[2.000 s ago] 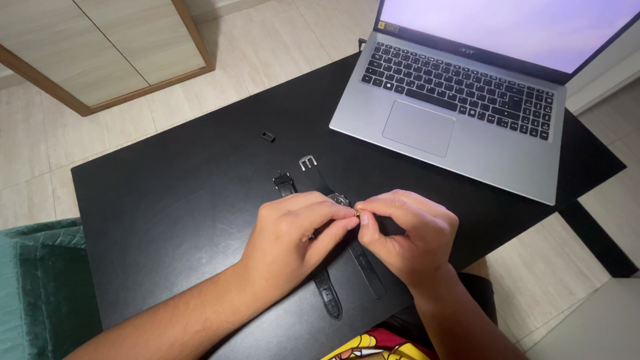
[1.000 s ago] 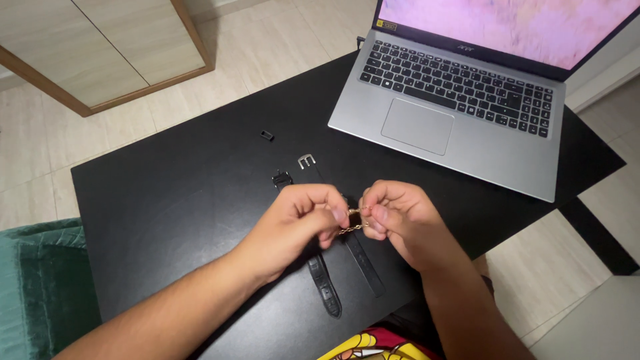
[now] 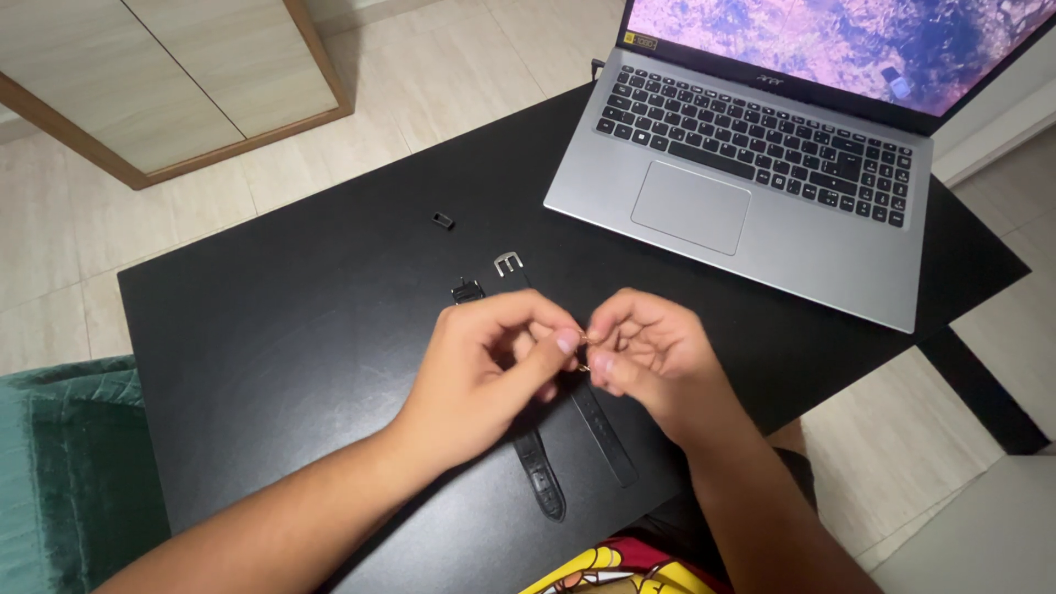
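My left hand [image 3: 503, 367] and my right hand [image 3: 648, 355] are close together over the table, with a thin gold-coloured chain [image 3: 584, 338] pinched between their fingertips. Most of the chain is hidden by the fingers. Beneath the hands lie two black watch straps. One strap [image 3: 540, 483] has a textured surface and a dark buckle [image 3: 468, 290] that shows past my left hand. The other strap [image 3: 606, 437] is plain, and a silver buckle [image 3: 509, 264] lies at its far end. The middles of both straps are covered by my hands. A small black strap loop [image 3: 443, 220] lies apart, farther back.
An open grey Acer laptop [image 3: 693, 202] stands on the black table [image 3: 272, 330] at the back right. A wood-framed cabinet [image 3: 239, 148] is on the floor beyond the table, at the upper left. Green upholstery [image 3: 74, 454] sits beside the table's left edge.
My hands were slightly farther apart one second ago, with more of the chain showing between them; now they are closer and hide most of it. The straps and the loop have not moved.
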